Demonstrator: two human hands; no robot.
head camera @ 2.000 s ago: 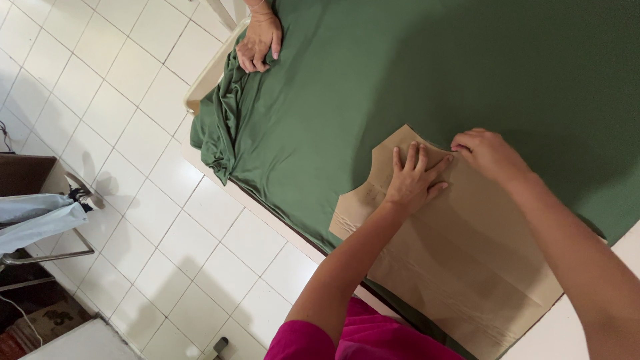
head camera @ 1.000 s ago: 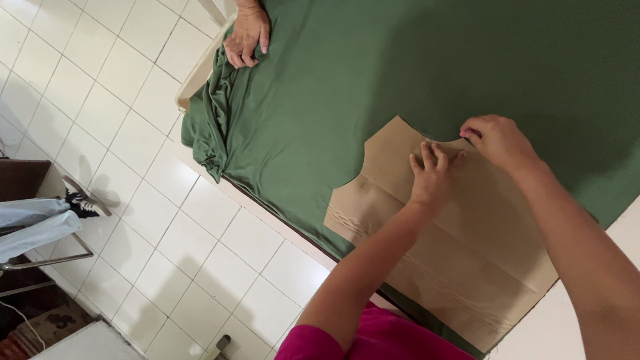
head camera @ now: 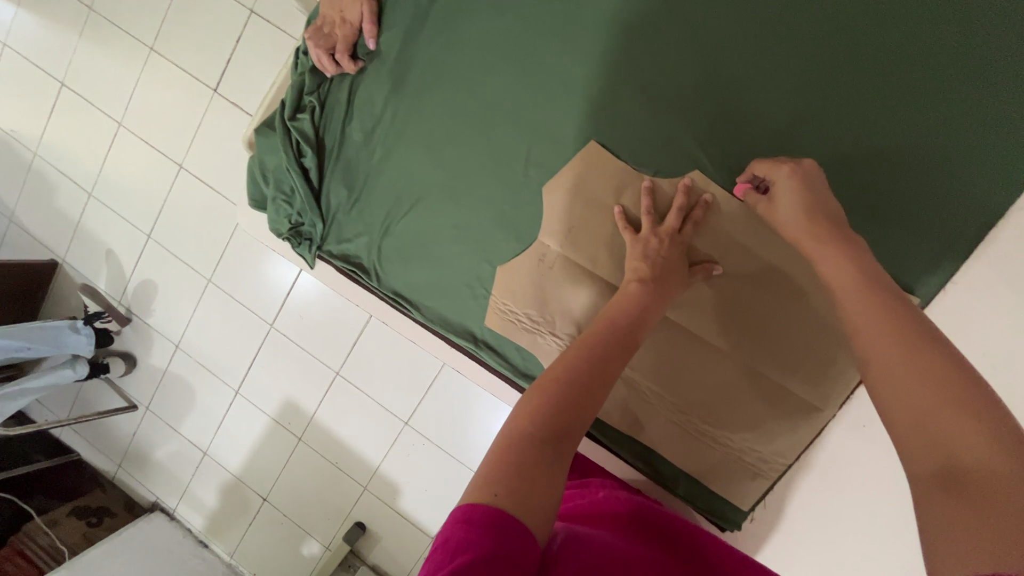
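Note:
A brown paper garment pattern piece (head camera: 720, 344) lies flat on green fabric (head camera: 448, 144) spread over a table. My left hand (head camera: 660, 240) presses on the paper with fingers apart, just below its small curved notch. At the upper right edge of the paper, my right hand (head camera: 792, 192) pinches a small pink piece, possibly tailor's chalk (head camera: 744, 190). Most of that piece is hidden by my fingers.
Another person's hand (head camera: 340, 36) rests on the fabric at the upper left, above a bunched part. The pale table edge (head camera: 384, 312) runs beside the white tiled floor (head camera: 240, 320). At the left are a seated person's legs (head camera: 48, 360) and a metal-framed chair (head camera: 120, 408).
My right hand has moved from the small curved notch down along the paper's right edge, and the pink piece now shows. My left hand stays on the paper, its fingers more widely spread.

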